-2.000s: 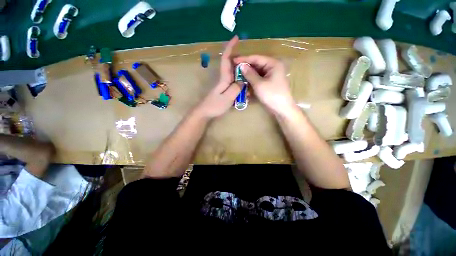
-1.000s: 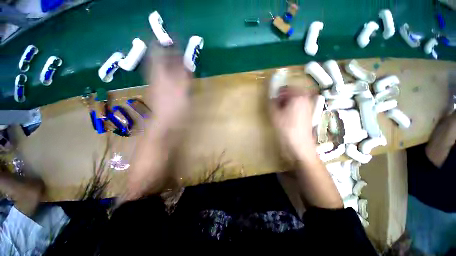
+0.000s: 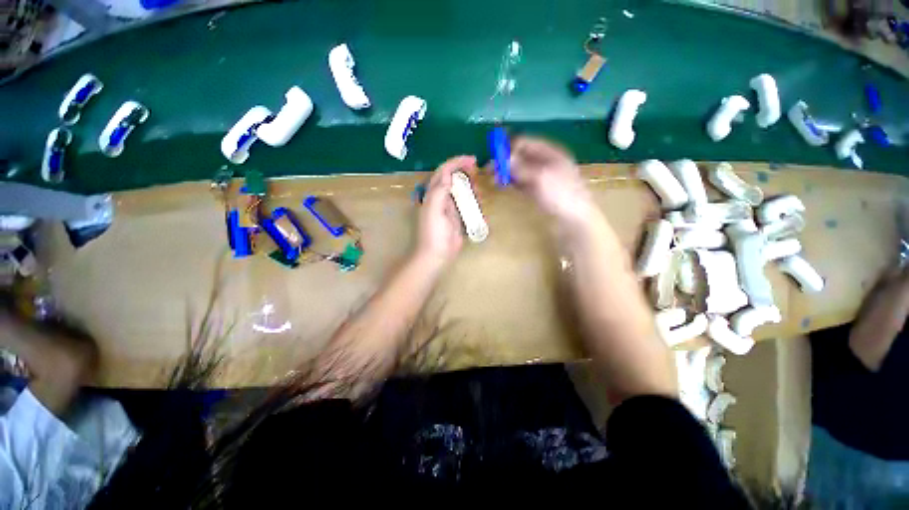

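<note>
My left hand holds a white plastic housing over the middle of the bench, with no blue in it. My right hand, slightly blurred, holds a blue battery at the bench's far edge, just right of the housing and apart from it. Thin wires and a small board trail from the battery over the green belt. Battery-and-board sets lie on the bench to the left.
White housings are heaped at right above an open carton. Loaded housings and another battery set lie on the green belt. Other people's arms show at both sides.
The loaded housing has left my hands. My left hand moved back from the belt and holds a housing; my right hand moved from the heap and took hold of a battery.
</note>
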